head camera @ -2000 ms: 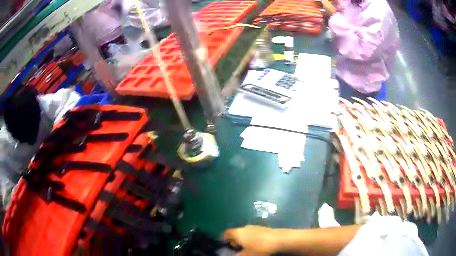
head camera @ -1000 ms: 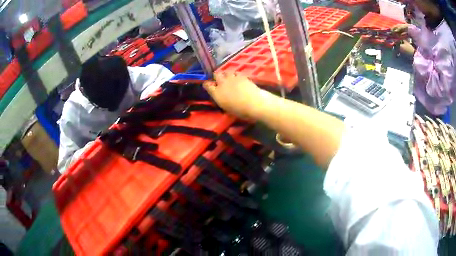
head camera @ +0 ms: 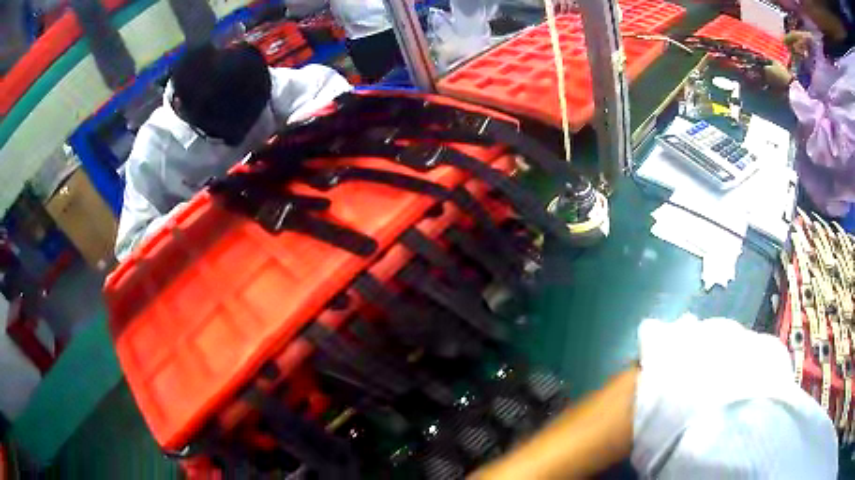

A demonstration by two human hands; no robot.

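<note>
Black-strapped watches [head camera: 417, 155] lie over the far part of the top red tray [head camera: 216, 305], some straps hanging past its right edge. More black straps [head camera: 441, 286] hang from the trays stacked below. Beside the stack, a row of watches [head camera: 506, 408] lies on the bench, with grey lined case backs and shiny silver parts. My right forearm, blurred, runs down to the bottom edge; my right hand is cut off below it. My left hand is not in view.
A dispenser bottle [head camera: 581, 211] stands in a yellow-white ring beside a metal upright [head camera: 607, 94]. A calculator [head camera: 710, 152] lies on papers. Cream-strapped watches [head camera: 825, 300] are at right. Empty-pocketed red trays [head camera: 525, 70] lie behind. A person in white [head camera: 155, 178] sits beyond the stack.
My right hand has left the far end of the top tray and moved down out of the picture. More black watches now lie across that end. The view has shifted left since the first frame.
</note>
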